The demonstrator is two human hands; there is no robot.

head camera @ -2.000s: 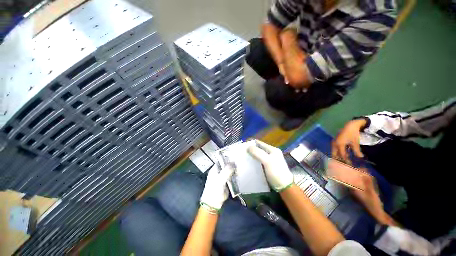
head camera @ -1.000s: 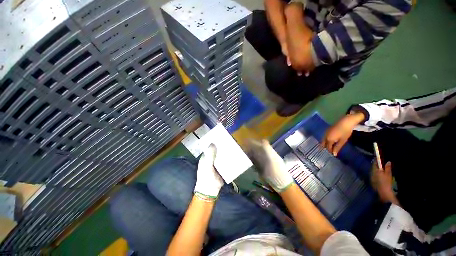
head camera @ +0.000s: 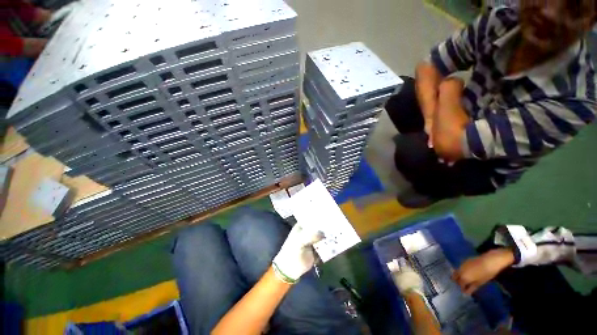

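Observation:
My left hand (head camera: 296, 254), in a white knit glove, holds a flat white metal plate (head camera: 330, 226) over my lap, thumb on its face. The plate is tilted and shows small marks or holes near its lower end. My right hand (head camera: 408, 281), also gloved and slightly blurred, is down in the blue bin (head camera: 381, 252) on the right, at its left side. Its fingertips are not clear, so I cannot tell whether it grips a part. Small metal parts (head camera: 432, 262) are packed in rows in that bin.
A large stack of holed panels (head camera: 196, 111) stands left, a narrow stack (head camera: 353, 72) right of it. Pale plates (head camera: 281, 201) lie at the big stack's foot. A striped-shirted person (head camera: 524, 118) crouches at upper right. Another person's hand (head camera: 484, 269) reaches into the right bin. Another blue bin (head camera: 177, 317) is lower left.
My right hand has moved from beside the plate into the right bin. My left hand still holds a plate. The view has shifted, showing the lower-left bin. The other person's thin item is no longer visible.

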